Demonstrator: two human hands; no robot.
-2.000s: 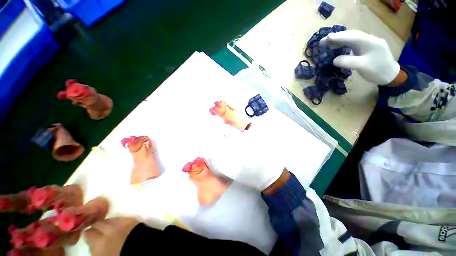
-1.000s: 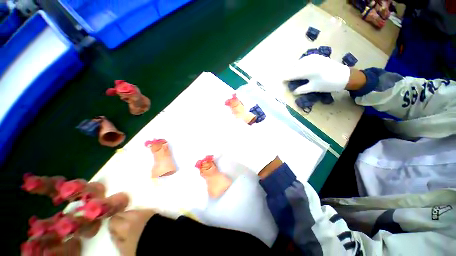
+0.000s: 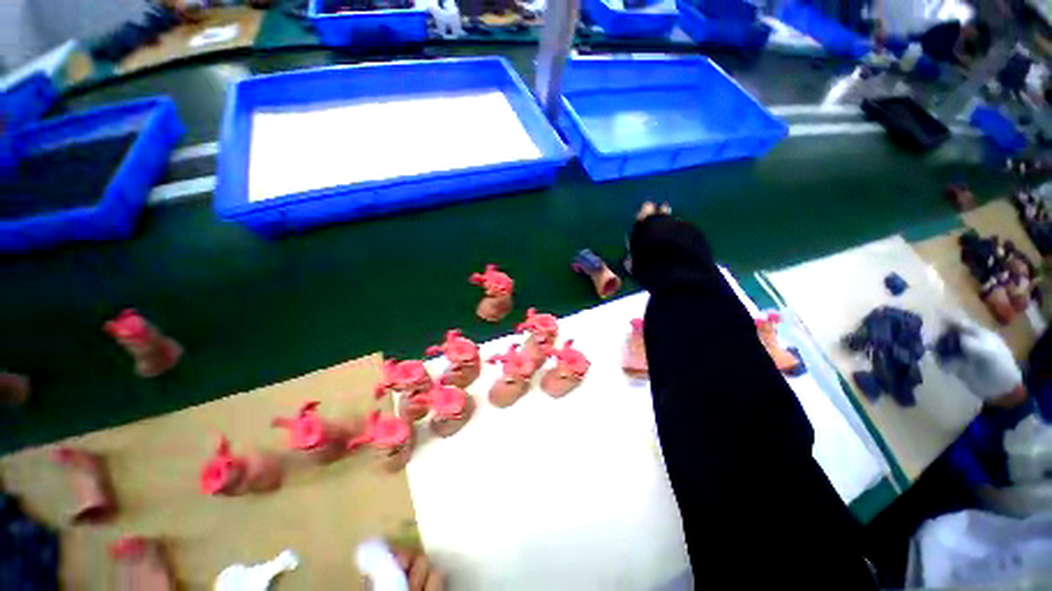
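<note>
My right hand (image 3: pixel 652 211) reaches over the green belt at the far end of my black sleeve. Only its fingertips show, and any grip is hidden. My left hand (image 3: pixel 421 571) is cut off by the bottom edge, with a white object (image 3: pixel 381 566) beside its fingers. I cannot tell if it is held. Several flesh-brown bodies with pink-red tops (image 3: pixel 444 404) stand grouped across the white paper (image 3: pixel 519 496) and the cardboard (image 3: pixel 335 520). A body with a navy part (image 3: pixel 596 275) lies on the belt, near my sleeve.
Blue trays (image 3: pixel 392 196) stand beyond the green belt (image 3: pixel 381 277). Two bodies lie on the left cardboard, near a white clump (image 3: pixel 256 574). At right, a neighbour's gloved hand (image 3: pixel 981 358) is beside a heap of navy parts (image 3: pixel 891 346).
The view has swung up and left, showing trays and cardboard. My sleeved arm now stretches forward over the paper, away from the grouped bodies. The neighbour's glove no longer shows on the paper.
</note>
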